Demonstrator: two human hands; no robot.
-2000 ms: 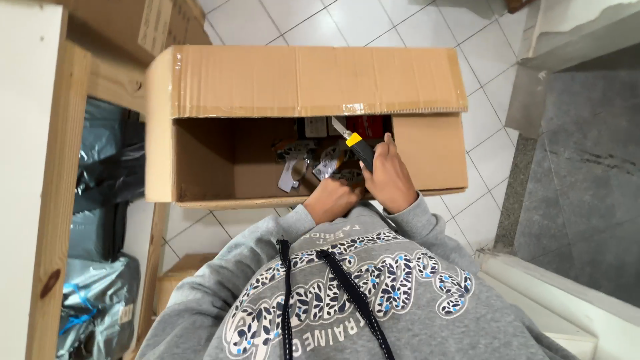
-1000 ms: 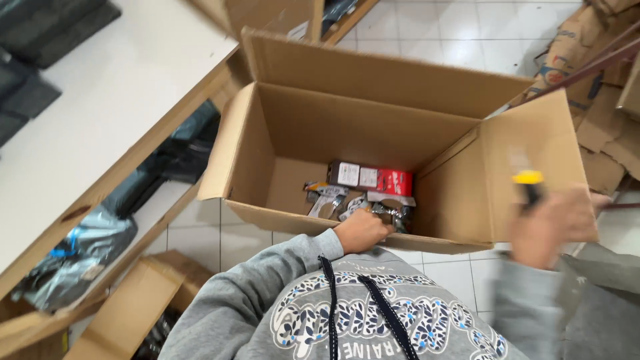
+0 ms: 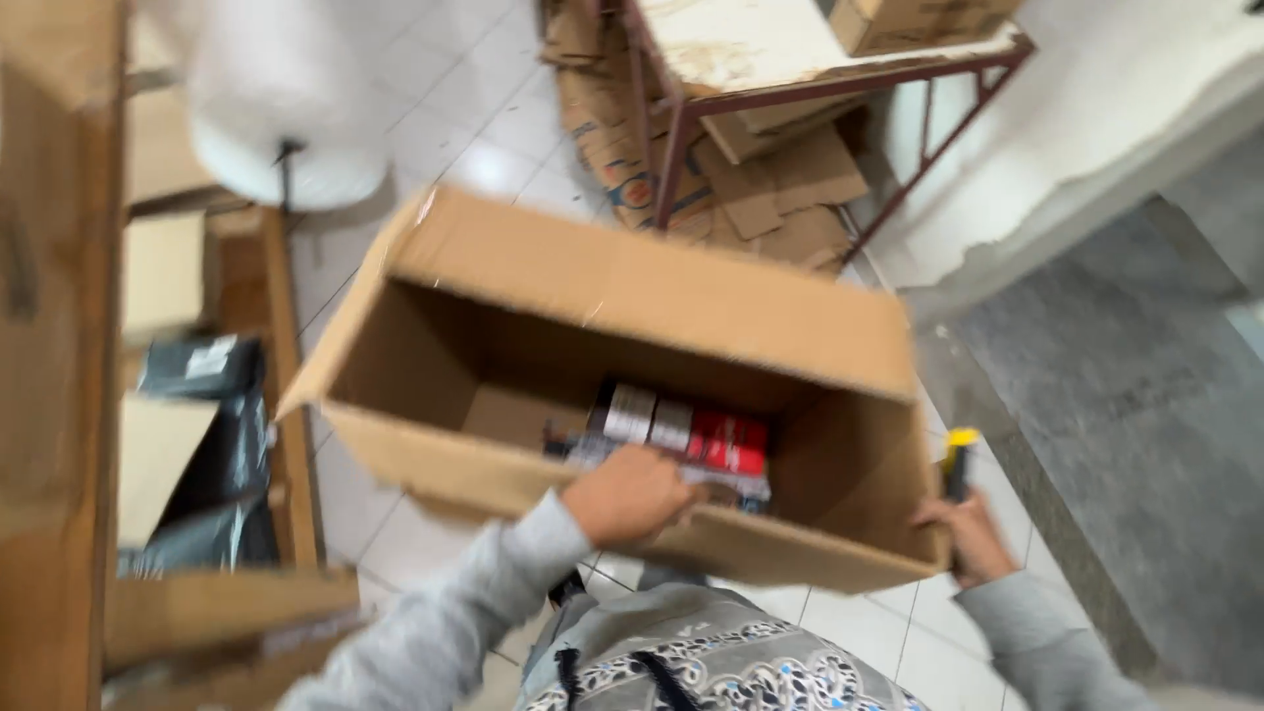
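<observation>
An open cardboard box [image 3: 612, 286] spans the middle of the view, tilted, with its flaps spread. Inside, near its front wall, lie a black, white and red carton [image 3: 681, 425] and some blurred plastic-wrapped items [image 3: 592, 449]. My left hand [image 3: 637, 494] grips the near wall of the box, its fingers over the edge beside those items. At the box's right end, my right hand [image 3: 973, 543] holds a yellow and black utility knife [image 3: 958, 464] upright, its fingers touching the box corner. Whether the blade is out cannot be told.
Beyond the box stands a metal-framed table [image 3: 750, 49] with flattened cardboard [image 3: 770, 188] beneath it. At left are a wooden shelf frame [image 3: 291, 395], dark plastic-wrapped parcels [image 3: 202, 370] and another cardboard box [image 3: 217, 612]. A large white wrapped roll [image 3: 286, 109] stands at the upper left.
The box's right flap, spread outward one second ago, no longer shows outside. My right hand with the knife has moved from over that flap to the box's right corner. The view has swung.
</observation>
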